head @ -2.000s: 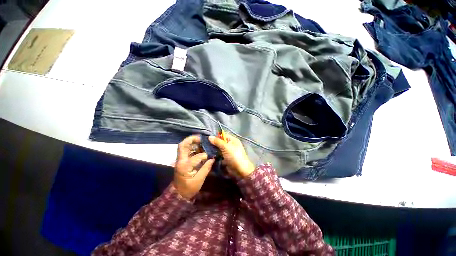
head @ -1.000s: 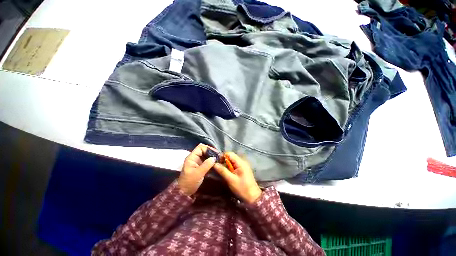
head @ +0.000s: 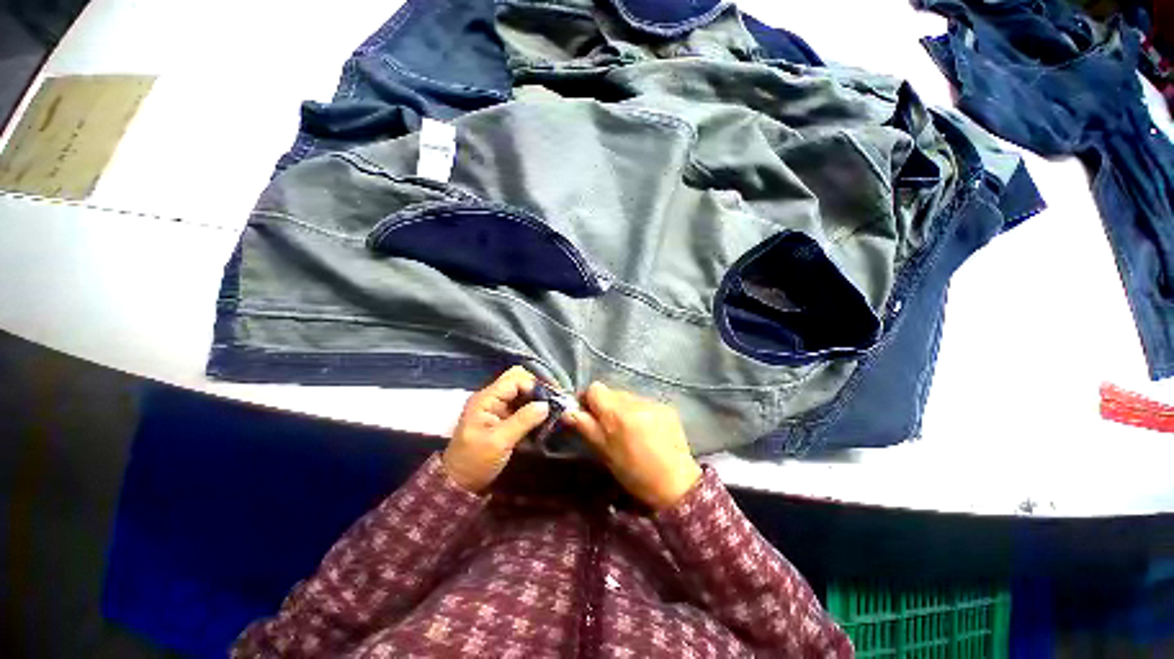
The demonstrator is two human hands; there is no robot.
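Note:
An inside-out denim jacket [head: 618, 167], grey-green with dark blue patches, lies on the table in front of me. A dark blue half-oval patch [head: 483, 245] and a small white label [head: 437, 151] show on it. My left hand [head: 492, 431] pinches the dark hem [head: 373, 367] at the table's front edge. My right hand [head: 640, 442] is closed at the same spot, with its fingertips beside the left ones. A small pale or metal bit shows between the fingertips. The orange tool seen before is hidden now, so I cannot tell what the right hand holds.
The white table [head: 116, 264] holds a brown card [head: 74, 135] at the left, another denim garment [head: 1056, 97] at the far right and a red strip [head: 1137, 407] at the right edge. A green crate [head: 921, 621] and a blue sheet [head: 258, 515] are below.
The hands stay together at the hem, lower than two seconds ago. The orange tool in the right hand has gone out of sight. The jacket appears slightly further left in view.

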